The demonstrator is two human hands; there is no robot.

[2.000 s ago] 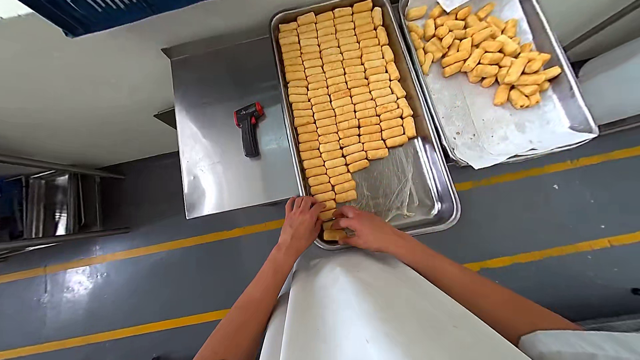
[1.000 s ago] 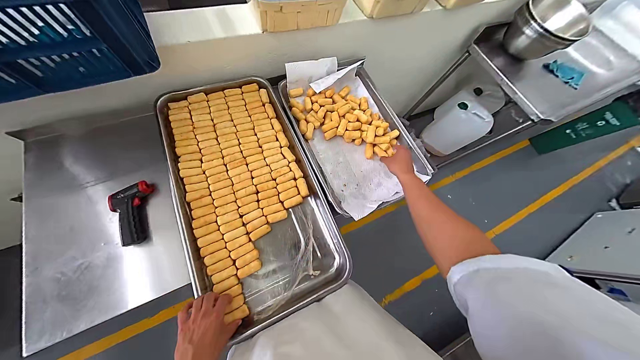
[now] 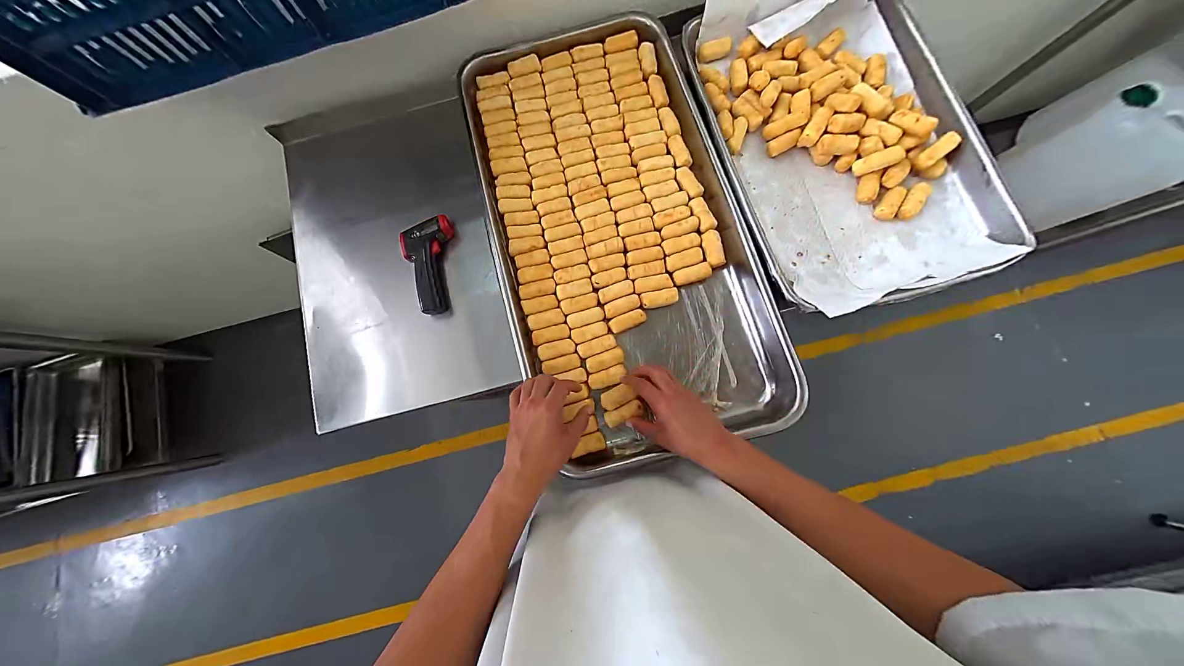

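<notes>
Rows of golden fried sticks (image 3: pixel 592 194) lie side by side in a metal tray (image 3: pixel 786 398) lined with clear film. My left hand (image 3: pixel 546 425) rests at the tray's near left corner, its fingertips on the sticks of the leftmost column. My right hand (image 3: pixel 675 412) has its fingers around the right ends of two sticks (image 3: pixel 620 404) at the near end of the second column. To the right, a second metal tray (image 3: pixel 1004 199) lined with white paper (image 3: pixel 832 245) holds a loose heap of the same sticks (image 3: pixel 832 111).
An infrared thermometer (image 3: pixel 428 264) lies on the steel table (image 3: pixel 361 342) left of the trays. A blue plastic crate (image 3: pixel 203 42) is at the upper left, and a white plastic container (image 3: pixel 1101 139) stands at the right. Yellow lines cross the grey floor (image 3: pixel 1064 351).
My right hand has come back from the heap in the paper-lined tray to the near end of the rows. More sticks now lie in the second column. The view has shifted.
</notes>
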